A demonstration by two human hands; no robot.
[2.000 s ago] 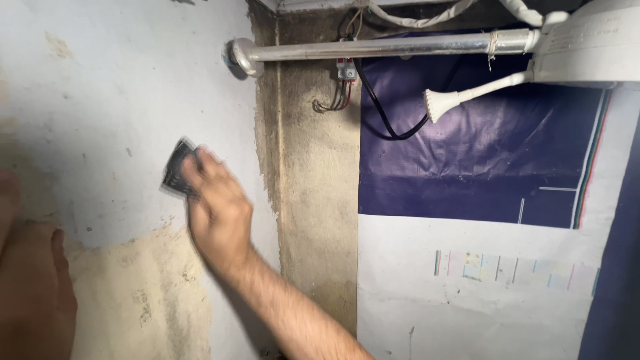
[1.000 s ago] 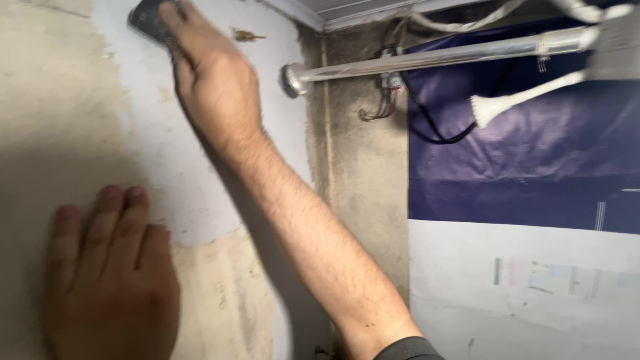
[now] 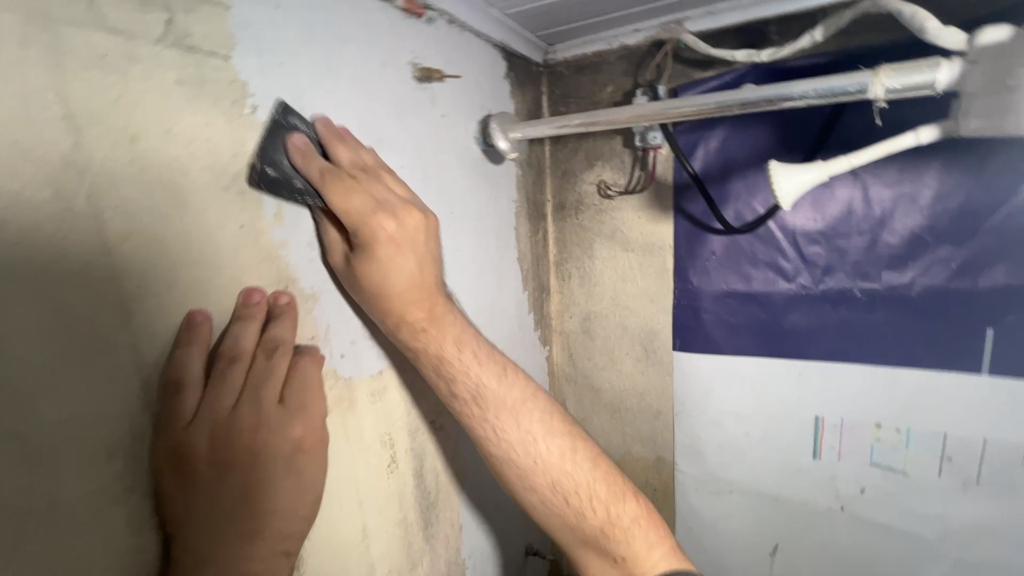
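My right hand (image 3: 380,220) presses a dark, flat, square-cornered pad (image 3: 282,156), perhaps a sanding sheet or scraper, against the wall. Its thumb and fingers lie over the pad's right side. The pad sits at the left border of a pale whitish coated patch (image 3: 400,144), where beige bare plaster (image 3: 128,144) begins. Lower left, my left hand (image 3: 244,424) is at the beige wall with its fingers pointing up and nothing seen in it; its palm is hidden from view.
A metal pipe (image 3: 720,104) runs from the wall flange across the corner. Near it are a wired connector (image 3: 648,132), a black cable (image 3: 712,216) and a white shower-like nozzle (image 3: 800,180). A purple and white sheet (image 3: 848,280) covers the right wall. A small brown fitting (image 3: 432,74) protrudes from the coated patch.
Compared with one second ago, my right hand and the pad are lower on the wall, and still together. The view shifted left after the first frame.
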